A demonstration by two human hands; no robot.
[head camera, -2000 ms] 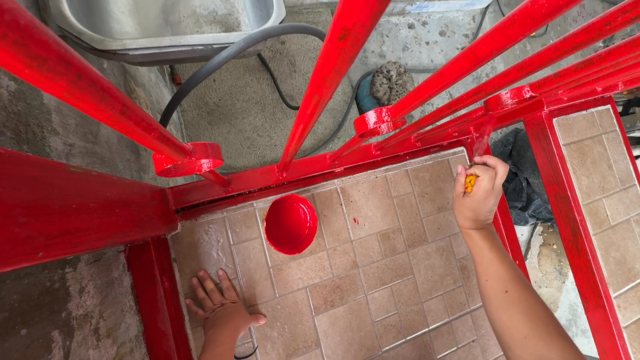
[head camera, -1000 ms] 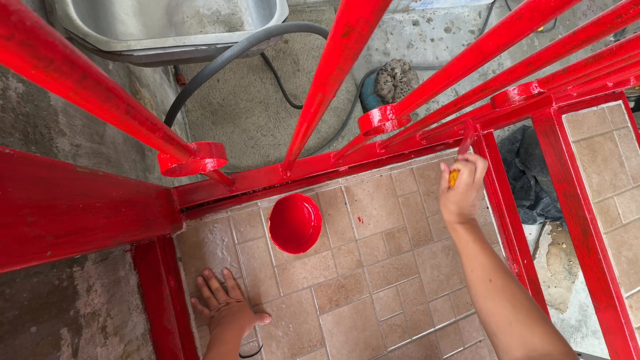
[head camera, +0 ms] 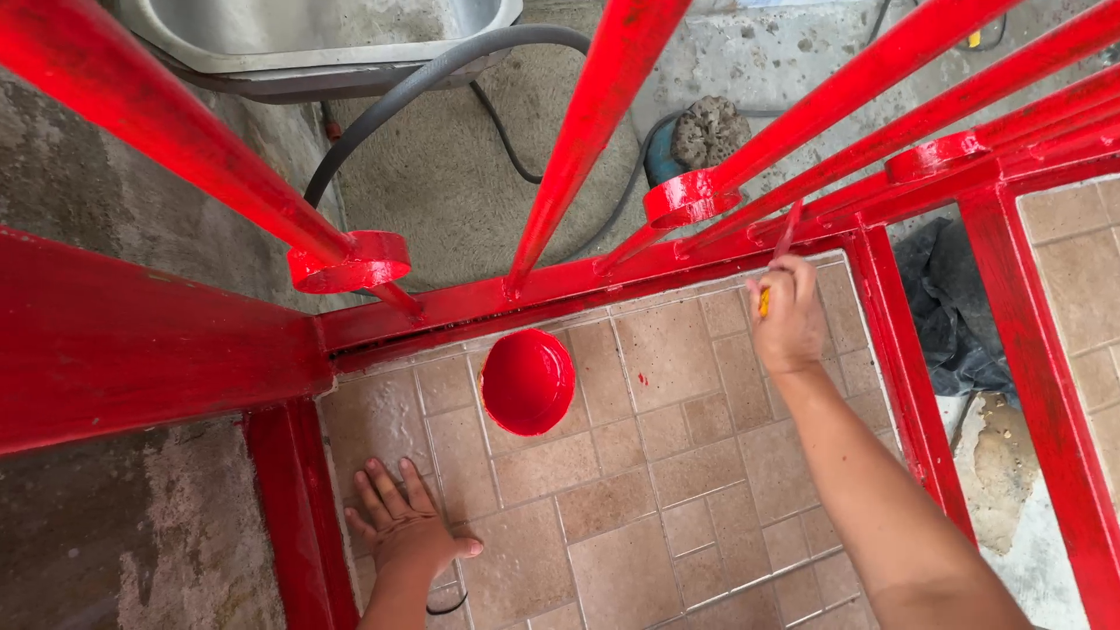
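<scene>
My right hand grips a paintbrush with a yellow part on its handle; its red-coated end points up against the lower rail of the red metal railing. My left hand lies flat, fingers spread, on the beige tiled step, holding nothing. Between the hands, near the rail, stands a round container of red paint. A few red drips mark the tile to its right. Wet-looking red paint shines on the ring collars around the bars.
Slanting red bars cross above the step. Beyond them are a metal sink basin, a grey hose and a rough stone on a blue object. On the right, dark plastic sheeting shows through a gap beside another tiled step.
My right hand has moved up and left from the step's right corner, with the brush now along the lower rail. My left hand and the paint container have stayed in place.
</scene>
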